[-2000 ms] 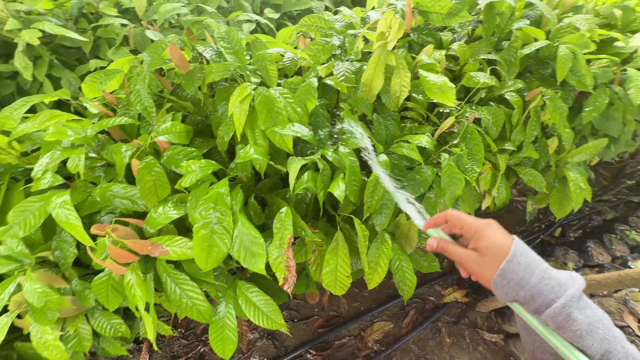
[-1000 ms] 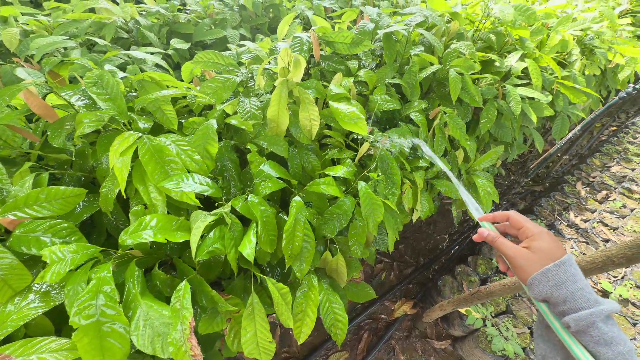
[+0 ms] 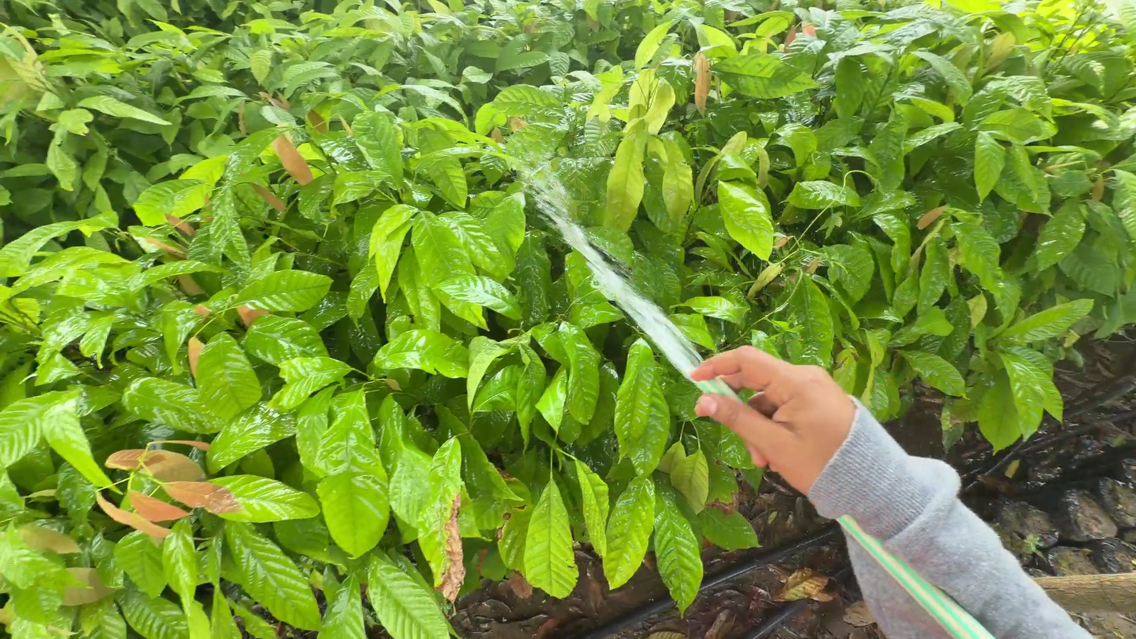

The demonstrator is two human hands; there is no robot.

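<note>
My right hand (image 3: 781, 413), in a grey sleeve, comes in from the lower right and pinches the mouth of a green and white striped garden hose (image 3: 914, 577) between thumb and fingers. A stream of water (image 3: 621, 288) shoots from it up and to the left onto dense young leafy plants (image 3: 426, 346). Many of the broad green leaves are wet and shiny. Part of the hose is hidden behind my hand and wrist. My left hand is out of the frame.
Black tubing (image 3: 754, 564) runs over dark wet soil with fallen leaves (image 3: 806, 586) below the plants. Stones (image 3: 1078, 515) and a wooden pole (image 3: 1087, 592) lie at the lower right. More foliage fills the back.
The view has swung right and then back left. The water, which lands farther right among the plants one second ago, now strikes leaves farther left. My right hand keeps its hold on the hose.
</note>
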